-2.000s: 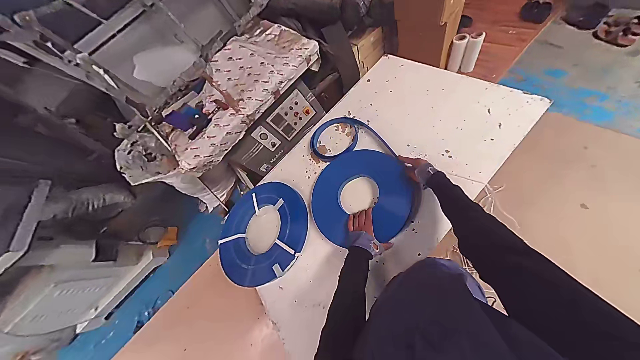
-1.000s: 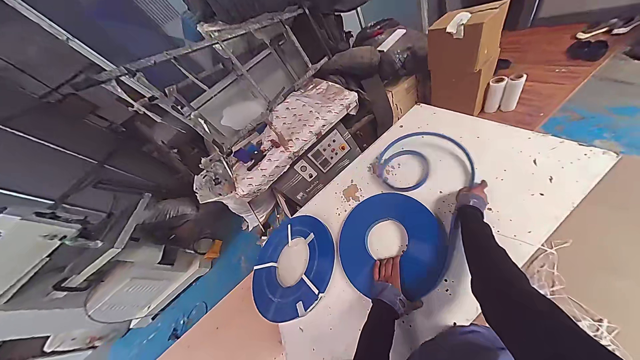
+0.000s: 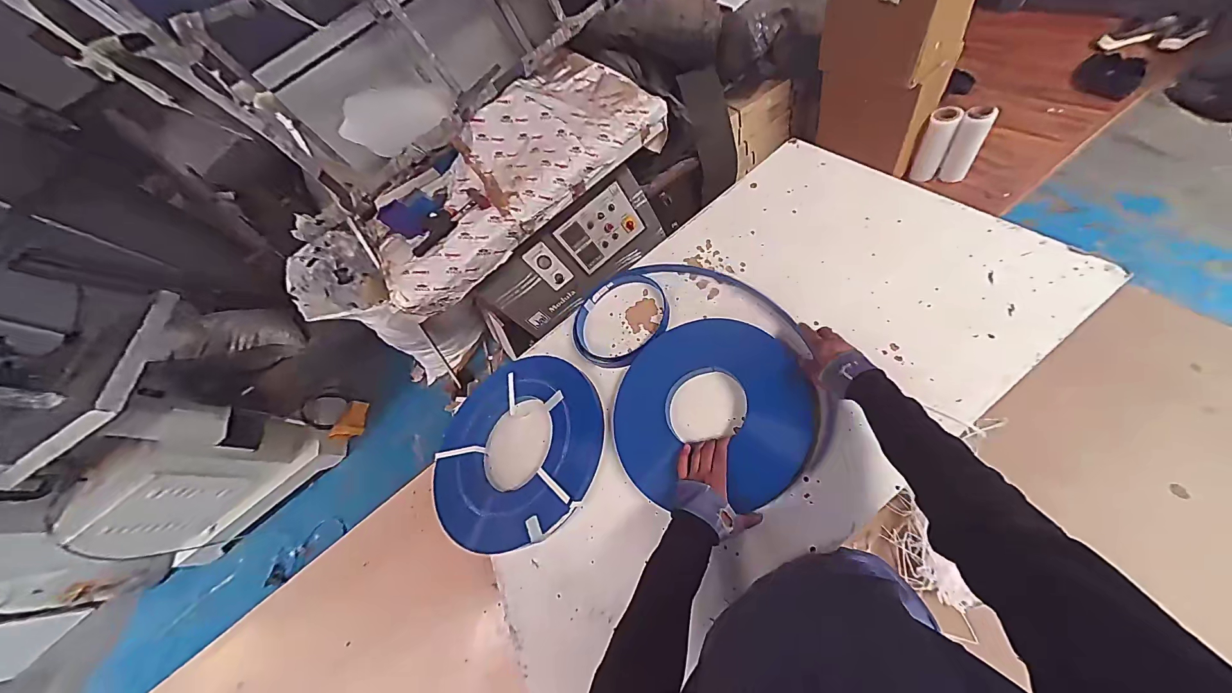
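A large coil of blue strip (image 3: 760,385) lies flat on the white table. My left hand (image 3: 710,481) rests on its near side, fingers at the inner edge of the hole and thumb spread apart. At the coil's right edge is my right hand (image 3: 830,356), touching the loose blue strip (image 3: 736,279) that curves round the far side; whether the fingers grip it is unclear. That strip runs to a small blue ring of strip (image 3: 580,332) at the upper left of the coil. Another blue coil (image 3: 577,414), bound with several white tapes, lies to the left.
The white speckled table (image 3: 924,250) has a chipped surface. Beyond it stand a machine with a control panel (image 3: 597,236), a cardboard box (image 3: 866,87) and two white rolls (image 3: 953,144). Pale tangled strings (image 3: 910,549) hang by the near edge, close to my body.
The loose strip's wide loop, which stood out beyond the coil a second ago, now lies closer around it. My right hand has come nearer the coil's edge. The view has shifted.
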